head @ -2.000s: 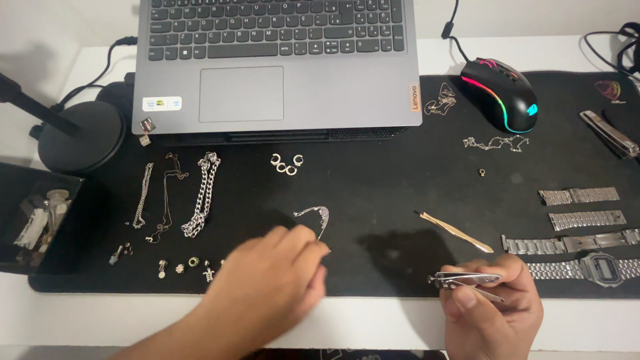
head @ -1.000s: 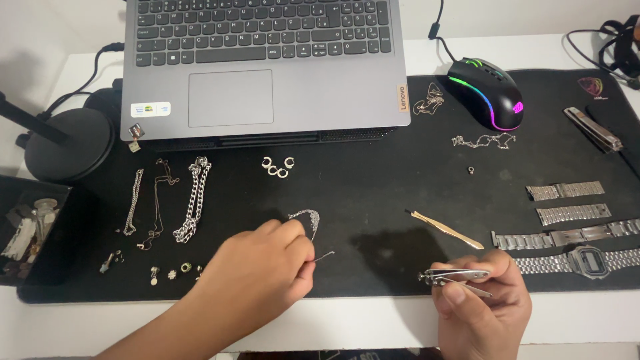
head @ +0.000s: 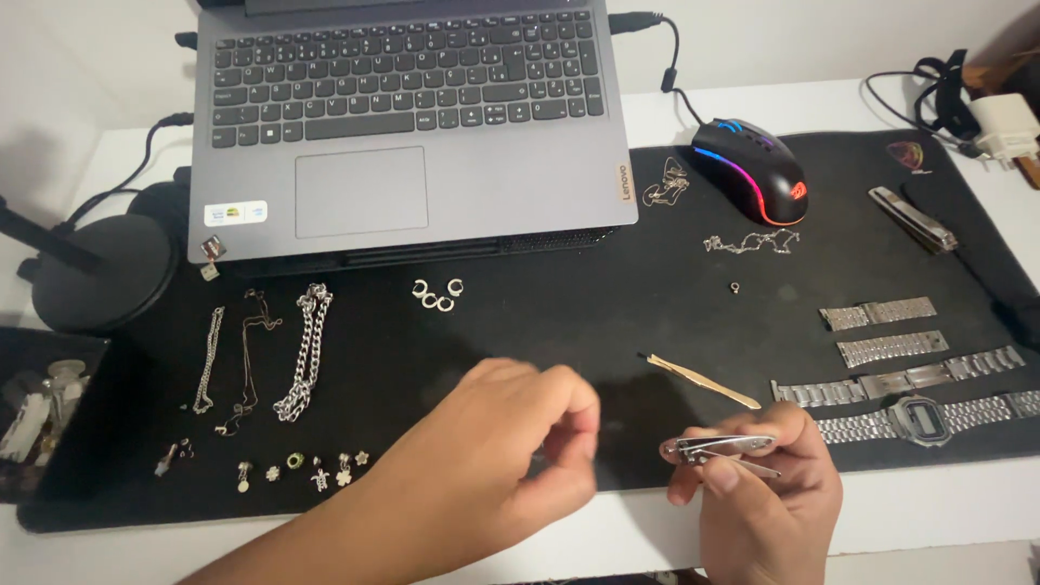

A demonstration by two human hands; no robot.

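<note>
My right hand [head: 764, 496] grips a metal nail clipper [head: 723, 447] near the front edge of the mat, its lever raised. To its left, my left hand [head: 520, 447] hovers over the mat with fingers curled and slightly blurred; whether anything is between them I cannot tell. The fine chain seen earlier near this hand is not visible. Gold-toned tweezers [head: 704, 382] lie just above the clipper. Several small hoop earrings [head: 439, 296] lie beyond my left hand. Several charms [head: 320, 475] and a thick silver chain [head: 305, 353] lie to its left.
A Lenovo laptop [head: 357, 187] stands at the back, with a lit mouse [head: 751, 172] on its right. Metal watch bands [head: 894, 348], a digital watch [head: 920, 420] and a second nail clipper [head: 913, 218] lie right. A lamp base [head: 106, 272] and a dark box [head: 81, 341] stand left.
My left hand has lifted and moved right, toward the clipper, from where it was at a fine chain on the mat. My right hand still holds the clipper.
</note>
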